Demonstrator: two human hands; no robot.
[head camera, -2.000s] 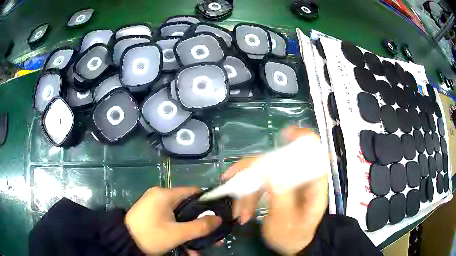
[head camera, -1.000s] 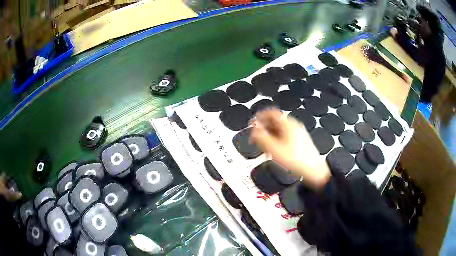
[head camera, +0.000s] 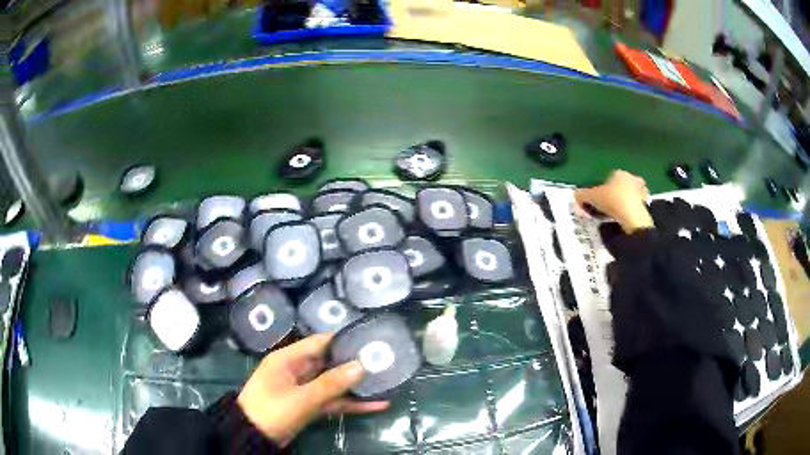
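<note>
My left hand (head camera: 291, 391) grips a rounded-square housing (head camera: 387, 345) with a grey face, white centre ring and black rim, in front of the heap. My thumb lies on its face near the ring. My right hand (head camera: 622, 203) is at the upper left part of the black pads (head camera: 696, 218) on the white sheets (head camera: 582, 267). Its fingers are bent and small in view, and I cannot tell whether they hold a pad. The white glue bottle (head camera: 440, 338) is on the clear plastic tray (head camera: 497, 382), just right of the held housing.
A heap of similar grey-faced assemblies (head camera: 293, 251) lies beyond my left hand. Single housings (head camera: 419, 161) sit spaced on the green belt (head camera: 355, 107) behind it. A blue bin (head camera: 321, 21) is at the far side. A cardboard box (head camera: 782, 427) is low at right.
The glue bottle, in my right hand two seconds ago, now rests on the tray. My right hand has moved over the sheets. The view has swung right, then back, bringing my left hand into view again.
</note>
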